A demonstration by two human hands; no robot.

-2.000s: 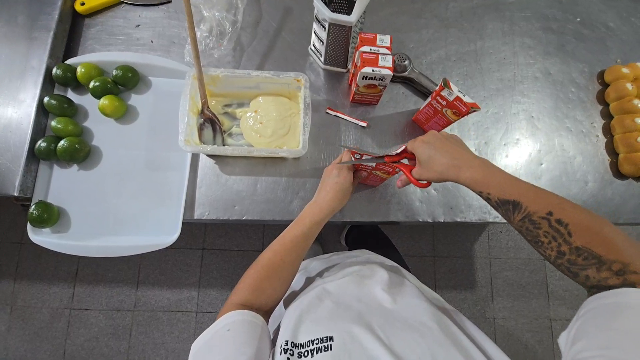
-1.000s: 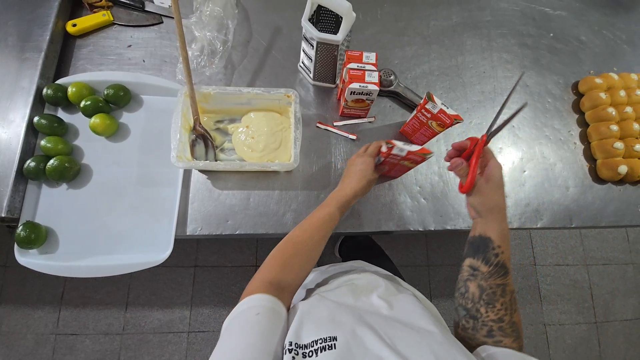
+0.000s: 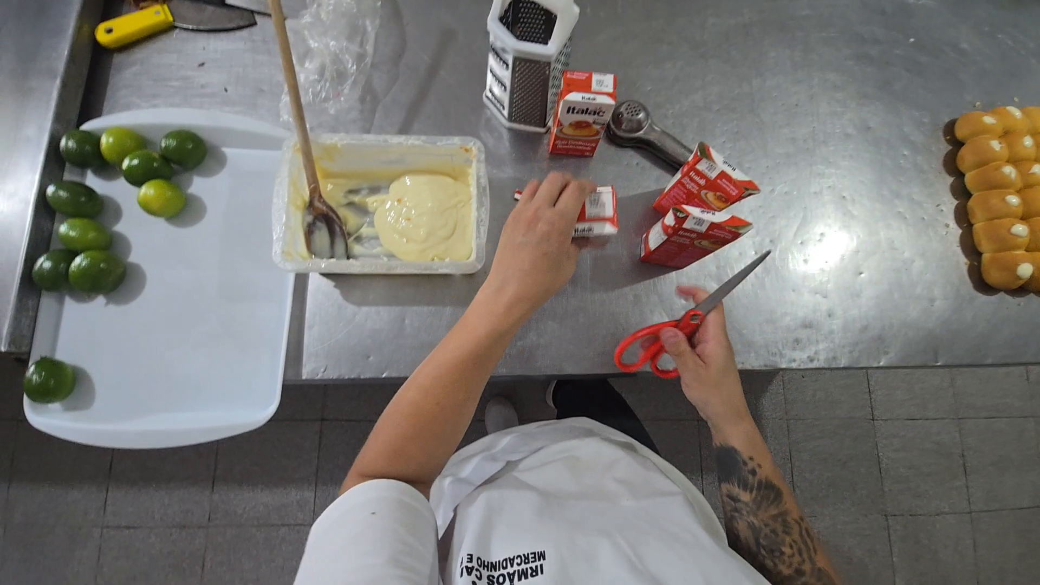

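My left hand (image 3: 543,236) is over a red-and-white Italac carton (image 3: 597,213), its fingers at the carton's left side; whether they grip it is hidden. My right hand (image 3: 703,349) holds red-handled scissors (image 3: 686,321), blades pointing up and right. Two cartons with opened tops, a front one (image 3: 691,237) and one behind it (image 3: 705,183), stand right of the left hand. Another carton (image 3: 578,118) stands by the grater. To the left, a plastic tub (image 3: 479,203) contains pale yellow cream (image 3: 426,218) and a wooden spoon (image 3: 294,97).
A white tray (image 3: 179,341) with several limes (image 3: 97,272) lies at the left. Behind stand a box grater (image 3: 528,69), a metal citrus squeezer (image 3: 650,134) and crumpled plastic film (image 3: 329,57). A yellow-handled knife (image 3: 138,24) lies back left; bread rolls (image 3: 998,203) are at the right.
The carton that was in my left hand now stands beside the other opened one. My left hand has moved to another carton. My right hand still holds the scissors, now lower and further left.
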